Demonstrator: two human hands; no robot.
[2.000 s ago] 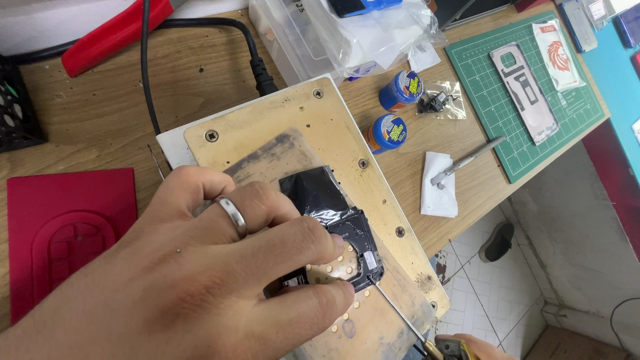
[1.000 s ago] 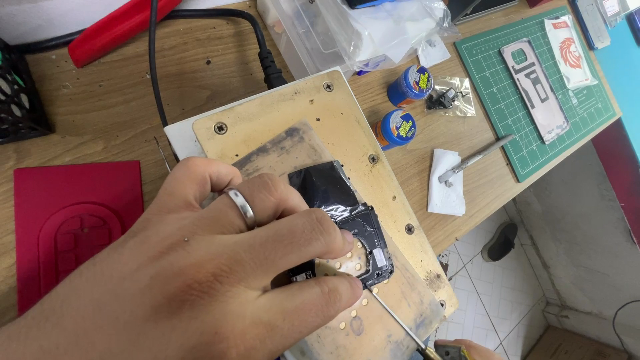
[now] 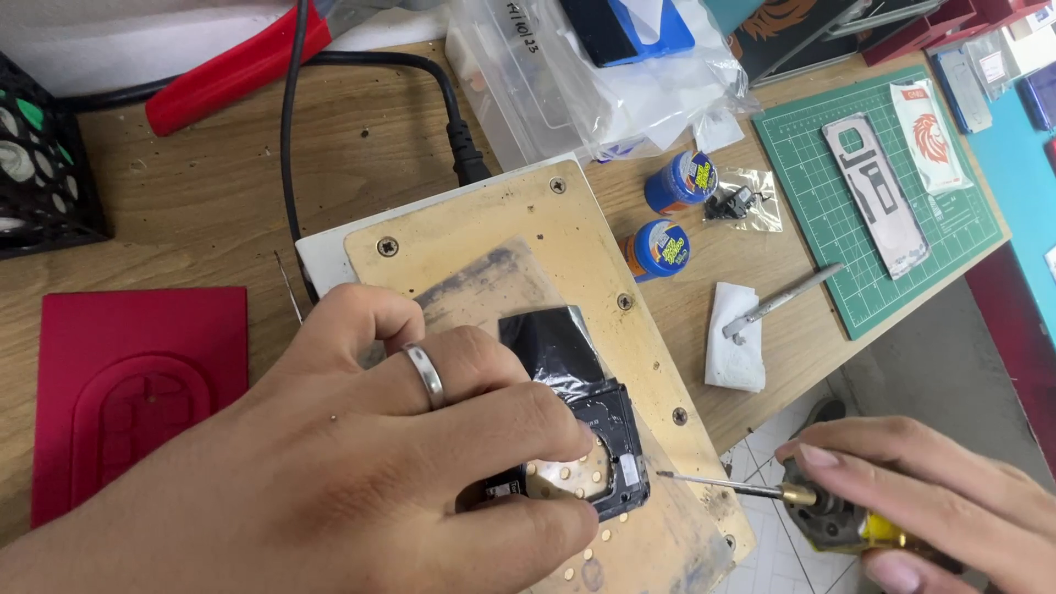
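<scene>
My left hand [image 3: 429, 445], with a silver ring on one finger, presses and grips a black phone frame part [image 3: 623, 417] that lies on a perforated heating plate [image 3: 495, 198]. A shiny black film [image 3: 549, 342] extends from the part's upper side. Most of the part's left side is hidden under my fingers. To the right, my right hand [image 3: 924, 495] holds a screwdriver [image 3: 796, 495] with a yellow and black handle. Its thin tip points left and stands just off the part's right edge, with a small dark speck at its end, perhaps a screw.
Two blue-lidded jars [image 3: 681, 181], a bagged small component [image 3: 738, 198] and a metal pry tool [image 3: 784, 301] on folded tissue [image 3: 734, 363] lie right of the plate. Beyond is a green cutting mat [image 3: 874, 198] with a phone back panel [image 3: 876, 194]. A red pad [image 3: 140, 396] lies left; a black cable [image 3: 289, 157] runs behind.
The screwdriver tip, earlier at the black part's lower right edge, has moved away from it to the right. My right hand has come further into view. The left hand keeps its hold.
</scene>
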